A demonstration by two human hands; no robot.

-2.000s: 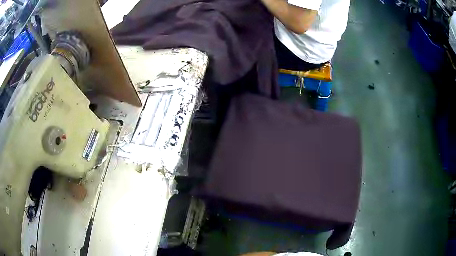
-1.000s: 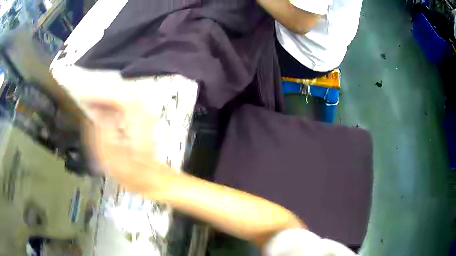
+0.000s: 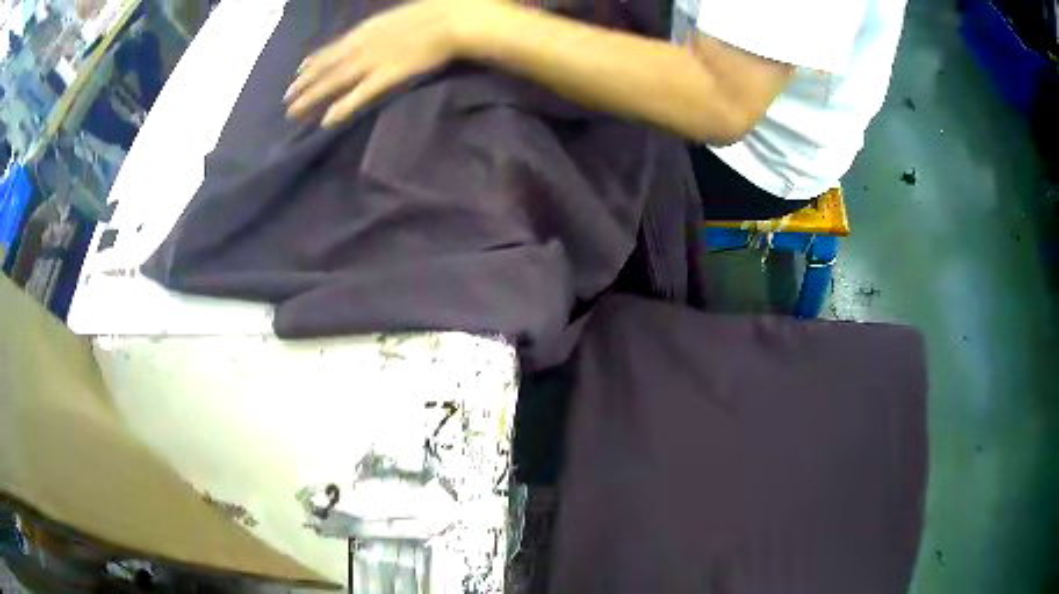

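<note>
Neither of my hands is in view. A large plum-brown cloth (image 3: 441, 232) lies in loose folds on the neighbouring white table (image 3: 168, 209), and part hangs over its right side. A draped stack of plum-brown cloth (image 3: 743, 453) stands to the right of my worn cream table (image 3: 221, 400), with a smooth top and rounded corners. The machine head is out of view.
A brown panel (image 3: 116, 464) stands tilted at the lower left. A person's bare hand (image 3: 389, 58) is over the cloth; their white sleeve and seat (image 3: 813, 221) are at upper right. Green floor (image 3: 987, 348) and a blue bin (image 3: 1005, 52) lie right.
The view has shifted, and the cream machine head has left it. The bare arm that reached in from the bottom is gone. The other person's hand has come into view over the cloth.
</note>
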